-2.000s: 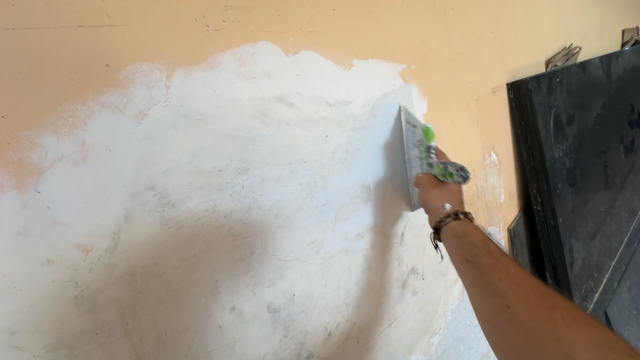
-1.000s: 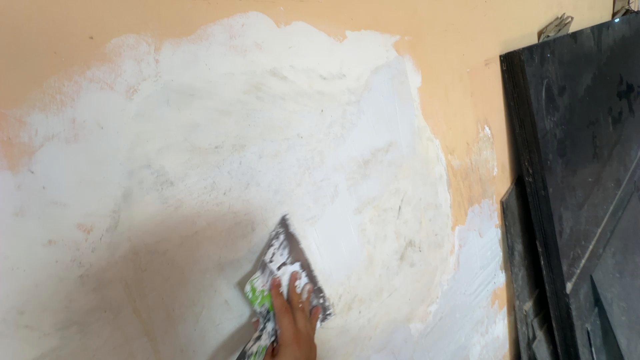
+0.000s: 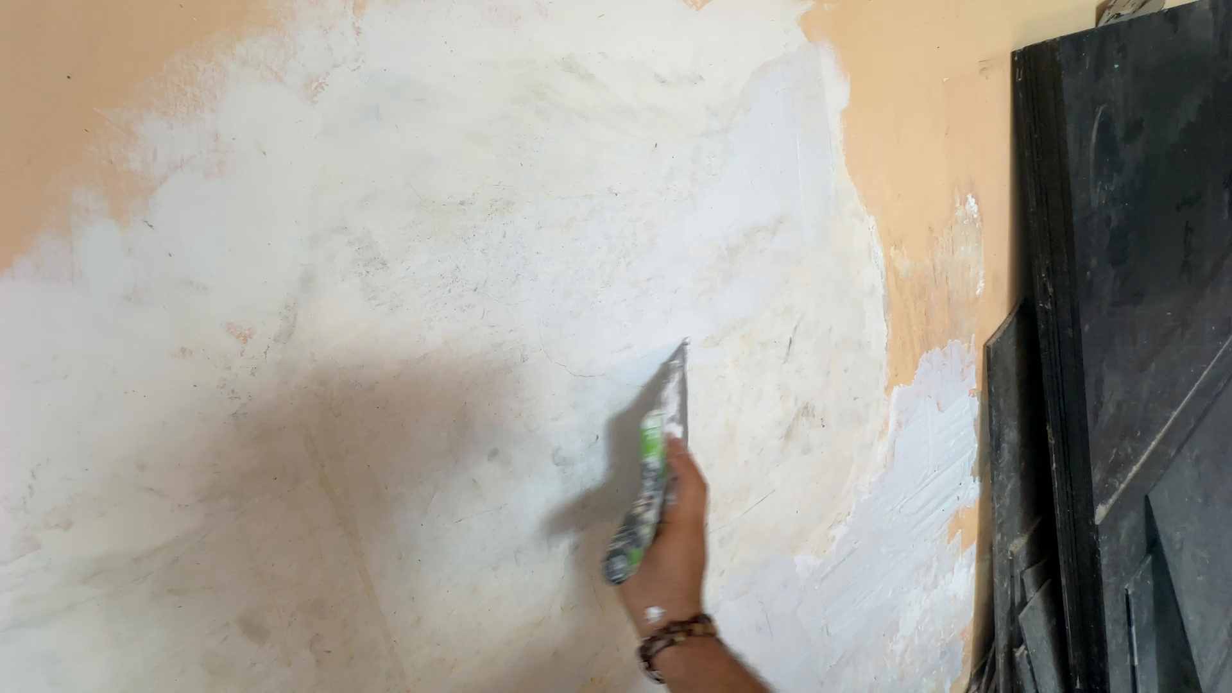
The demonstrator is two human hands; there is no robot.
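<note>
My right hand (image 3: 677, 539), with a beaded bracelet at its wrist, grips a putty-smeared plastering knife (image 3: 650, 481) with a green and dark handle. The blade stands nearly edge-on to the camera, its upper tip close to or touching the wall; exact contact cannot be told. White filler (image 3: 433, 241) covers much of the orange-painted wall (image 3: 924, 125), with faint dark scuffs and a hairline crack in it. A smoother bluish-white strip (image 3: 789, 125) lies at the patch's upper right. My left hand is out of view.
Large dark slabs or panels (image 3: 1145, 192) lean against the wall at the right, with smaller dark pieces (image 3: 1039, 606) beside their lower edge. A rougher, ridged area of white filler (image 3: 905, 481) lies just left of them. A shadow falls across the lower left of the wall.
My right hand went from the upper right of the patch down to its lower middle, then somewhat right and up, holding the knife throughout. The blade has turned from face-on to nearly edge-on.
</note>
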